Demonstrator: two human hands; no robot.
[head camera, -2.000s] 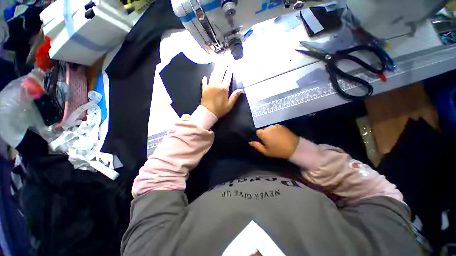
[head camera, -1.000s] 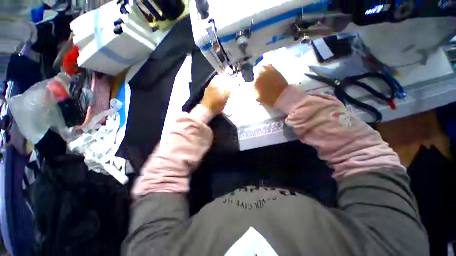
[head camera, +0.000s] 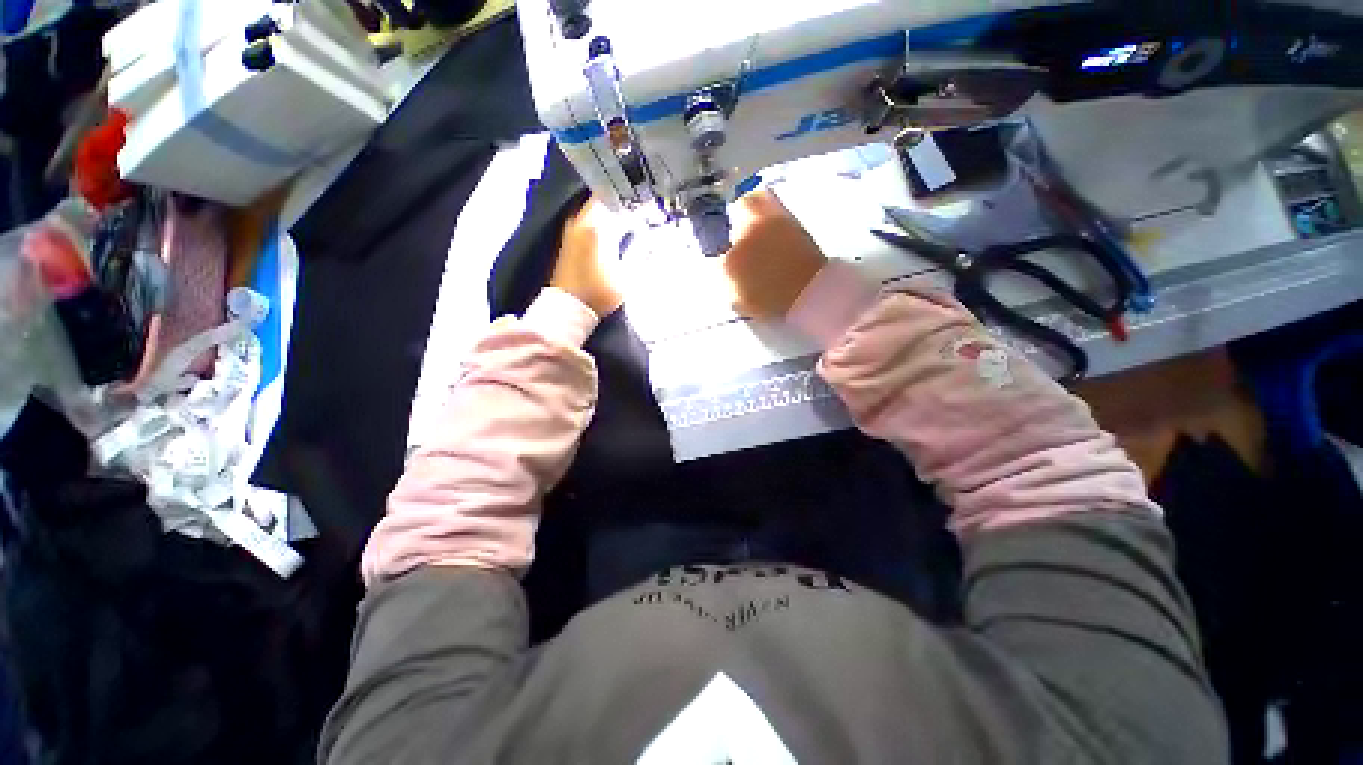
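The white sewing machine head (head camera: 807, 67) with a blue stripe spans the top. Its presser foot and needle area (head camera: 658, 224) is washed out by bright light. My left hand (head camera: 586, 262) is just left of the needle, on black fabric (head camera: 620, 374) that runs down over the table's front edge. My right hand (head camera: 773, 257) is just right of the needle, fingers towards the machine. Glare hides the fingertips of both hands, so I cannot tell what they pinch. A large black fabric piece (head camera: 359, 314) lies further left.
Black-handled shears (head camera: 1046, 277) lie right of my right hand, with a small dark item (head camera: 957, 162) behind them. White strips (head camera: 195, 448) are tangled at the left. A white box (head camera: 247, 105) stands back left. The ruler-marked table edge (head camera: 762, 411) is in front.
My right hand has come up from the table's front edge to right of the needle. My left hand has moved left of the needle, and the fabric under it has shifted left.
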